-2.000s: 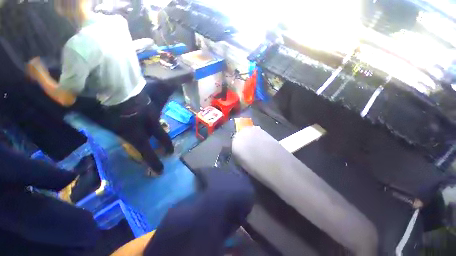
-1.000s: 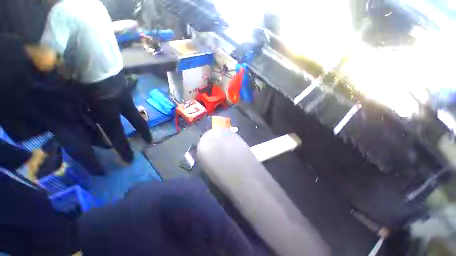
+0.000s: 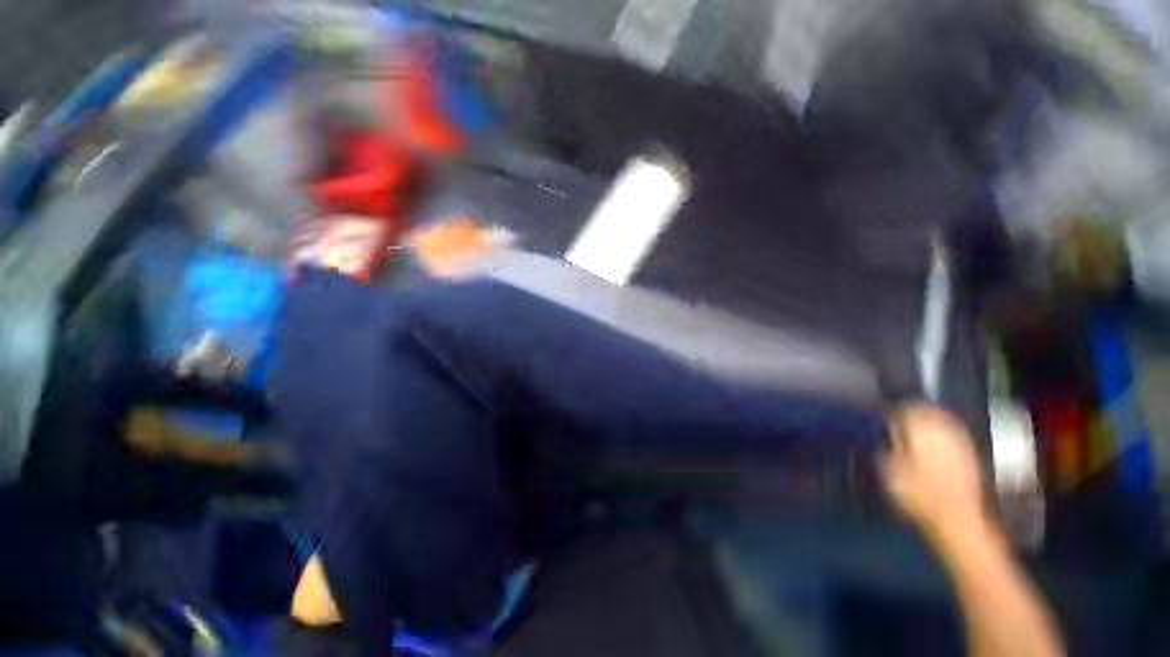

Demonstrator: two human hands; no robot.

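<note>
A navy jacket [image 3: 385, 436] hangs at the left end of the light-grey padded arm [image 3: 744, 353]. Its sleeve [image 3: 667, 385] stretches right along the arm's near side and hides much of it. My right hand [image 3: 934, 469] is closed on the sleeve's far end, at the right. A small tan patch shows low on the left beside the jacket; it may be part of my left hand or arm, but blur and cloth hide the rest. The picture is strongly blurred.
A white board [image 3: 629, 221] lies behind the padded arm, and an orange block [image 3: 456, 247] is at its left end. Red stools [image 3: 359, 173] stand beyond. A pale strip [image 3: 935, 321] is at the right, near blurred coloured items.
The view has swung to the right. The navy jacket is now raised in front of the padded arm with its sleeve stretched out, and my right hand has come into view holding it.
</note>
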